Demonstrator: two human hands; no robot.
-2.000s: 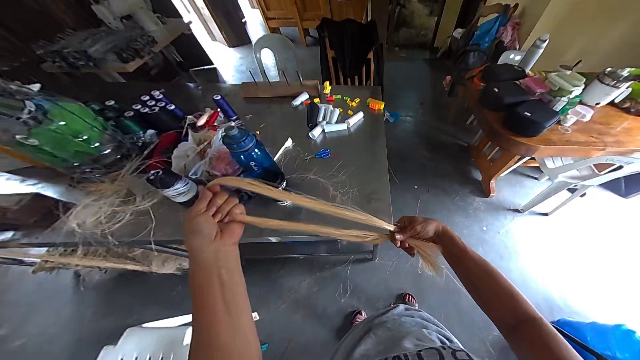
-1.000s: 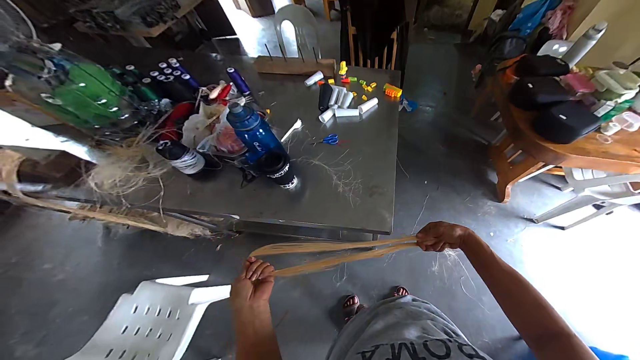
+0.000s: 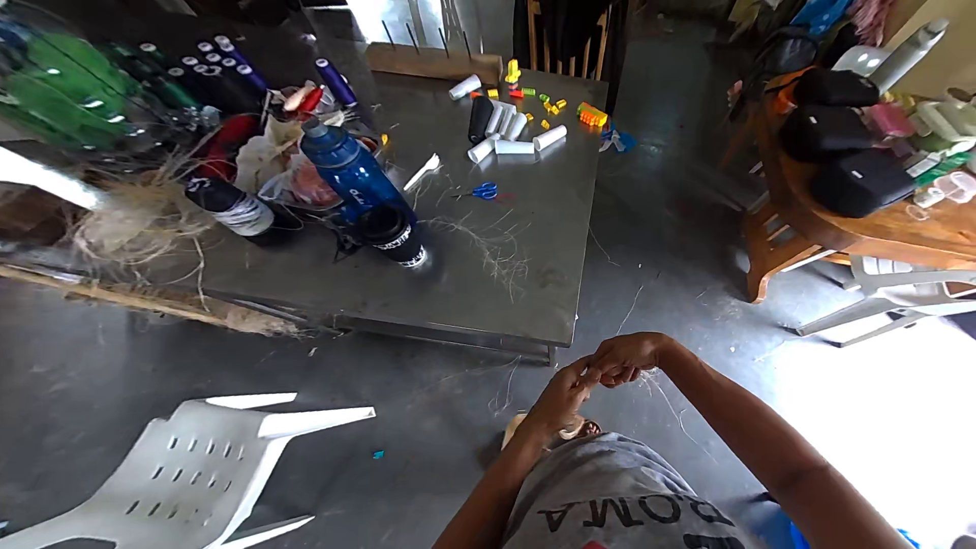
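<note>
My left hand (image 3: 563, 393) and my right hand (image 3: 627, 358) meet at the fingertips in front of my shirt, beyond the near edge of the metal table. Both are closed on a bundle of pale plant fibre (image 3: 515, 428), mostly hidden by my left hand and wrist; part of it shows below them. Thin loose strands (image 3: 662, 387) trail under my right wrist. On the table lie a tangled heap of fibre (image 3: 137, 221), blue-handled scissors (image 3: 485, 191) and stray fibre ends (image 3: 499, 255).
The metal table (image 3: 534, 305) bears a blue bottle (image 3: 358, 175), a black tumbler (image 3: 393, 235), thread cones (image 3: 335, 82), white tubes (image 3: 515, 147) and toy blocks (image 3: 592, 115). A white plastic chair (image 3: 175, 473) stands at lower left, a wooden table (image 3: 862, 229) at right.
My hands were apart with the fibre bundle stretched between them; now they are together. They have moved away from the table top toward my body since the earliest frame.
</note>
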